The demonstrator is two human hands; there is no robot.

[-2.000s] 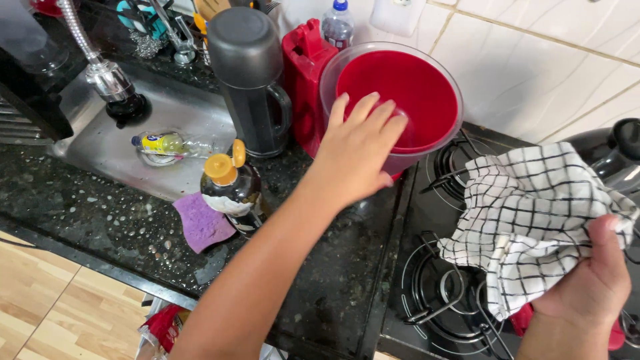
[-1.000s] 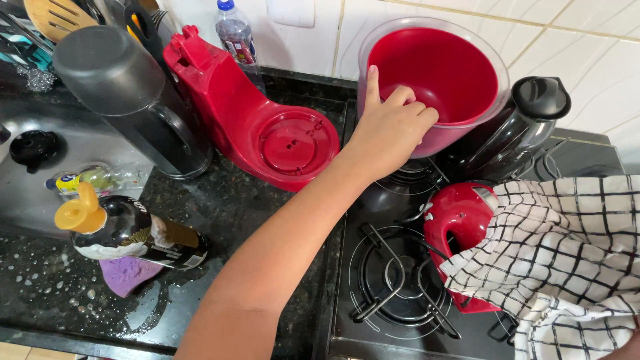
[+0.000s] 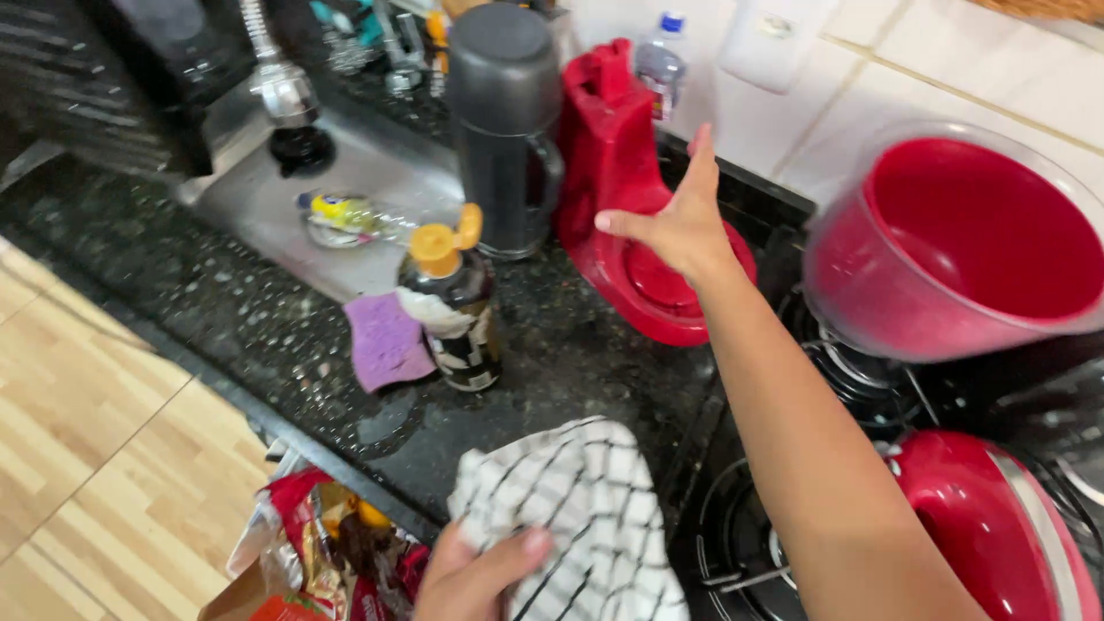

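Observation:
My right hand [image 3: 681, 216] reaches from the right over the round plate of a red plastic stand-mixer base [image 3: 617, 172], its thumb and index finger spread; whether it touches the base I cannot tell. At the bottom, my left hand [image 3: 483, 569] holds a white cloth with a black grid pattern [image 3: 595, 509] above the counter's front edge. A red bowl with a clear rim [image 3: 940, 259] stands on the stove at the right, with nothing holding it. Below it, partly behind my right forearm, lies the red mixer body [image 3: 992, 526].
Black thermos [image 3: 509, 129] beside the base; small clear bottle with blue cap [image 3: 662, 65] behind. Dark bottle with open yellow cap [image 3: 453, 302] and purple sponge [image 3: 386, 341] near the sink [image 3: 379, 172], which holds a plastic bottle. Open bag of packaging [image 3: 336, 552] below the counter edge.
The cloth has passed from my right hand to my left. My left hand has let go of the bowl, which was moved off the base onto the stove. My right hand has moved over the base.

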